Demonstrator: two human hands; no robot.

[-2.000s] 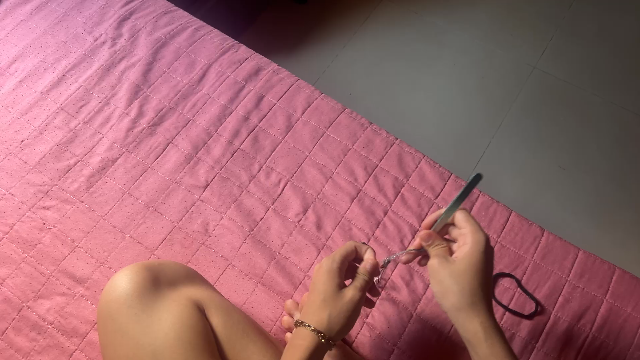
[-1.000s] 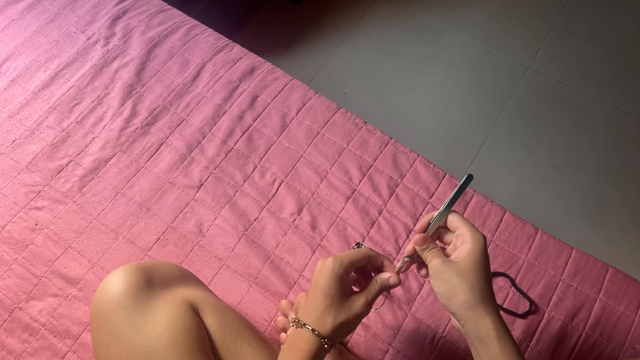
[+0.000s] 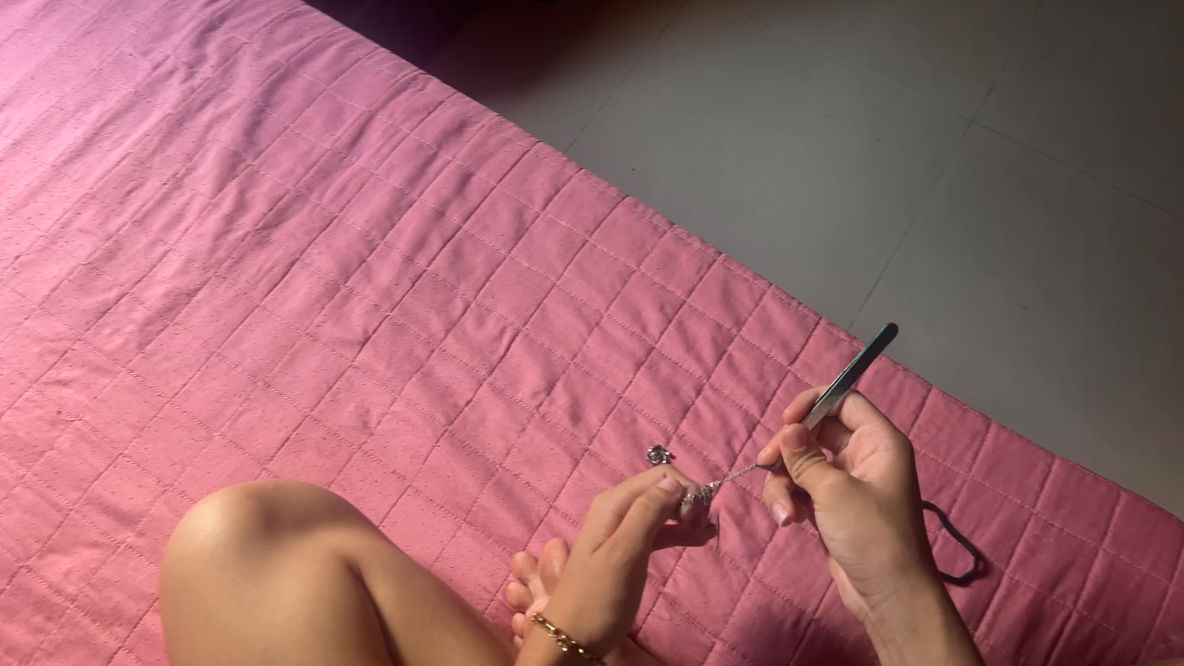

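Metal tweezers (image 3: 851,375) lie in my right hand (image 3: 856,490), dark end pointing up and right, tips down near the fingertips. From those tips a thin silver chain (image 3: 735,474) runs taut down-left to my left hand (image 3: 629,536). Thumb and fingers of that hand pinch a bunched part of the chain (image 3: 696,499). Just above the left fingers a small silver cluster (image 3: 659,454) shows against the cover; whether it joins the chain cannot be told. A gold chain bracelet (image 3: 562,638) circles my left wrist.
A pink quilted bedcover (image 3: 416,324) spreads beneath, its edge running diagonally to the grey tiled floor (image 3: 795,166). A black hair tie (image 3: 962,546) lies right of my right wrist. My bent knee (image 3: 268,546) is at the lower left, and toes (image 3: 536,578) show beside my left wrist.
My hands were close together one second ago; now they are apart, with the chain stretched between the left fingers and the tweezers.
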